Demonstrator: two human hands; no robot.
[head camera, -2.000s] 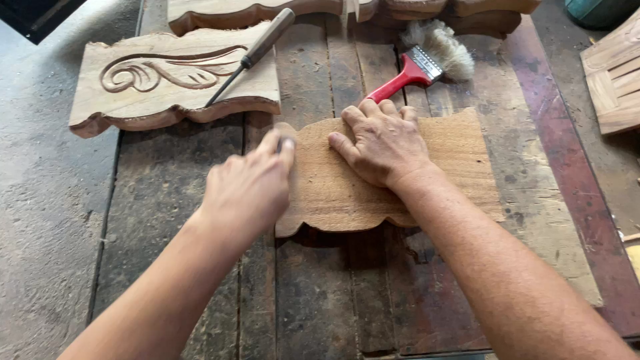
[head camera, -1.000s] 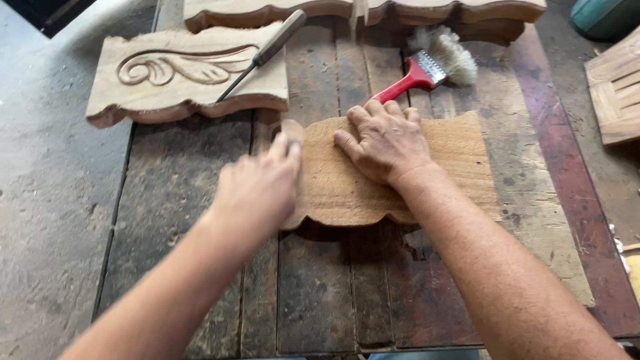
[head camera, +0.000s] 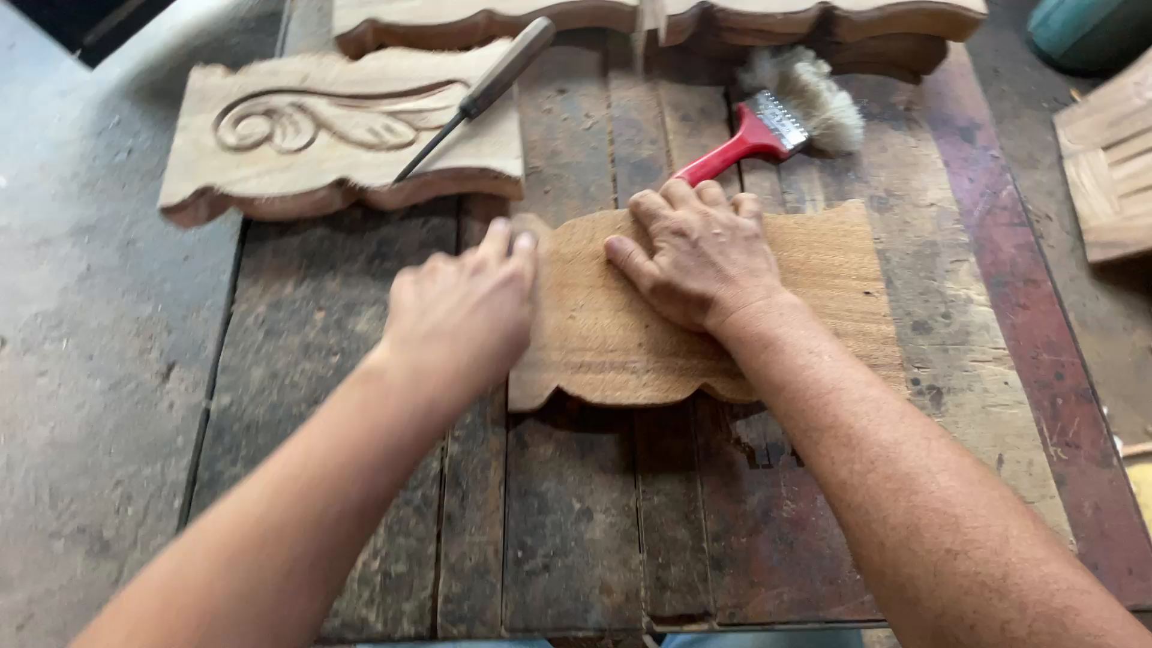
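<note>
A wooden board with a scalloped edge (head camera: 621, 342) lies flat on the workbench. My right hand (head camera: 702, 256) presses on its top with spread fingers, close to the handle of a red paintbrush (head camera: 751, 139). At the board's left end is my left hand (head camera: 463, 306), blurred, its fingers curled; a pale piece shows at its fingertips, too hidden to name. Up and to the left lies a board carved with a scroll and leaf (head camera: 351, 171), and a tool with a thin metal shank and a wooden handle (head camera: 508, 67) rests across it.
More scalloped boards (head camera: 486, 22) lie along the bench's far side. The plank workbench (head camera: 567, 522) has gaps between its planks. At the far right stand a slatted wooden piece (head camera: 1111, 171) and a teal container (head camera: 1089, 36), beyond the bench's edge.
</note>
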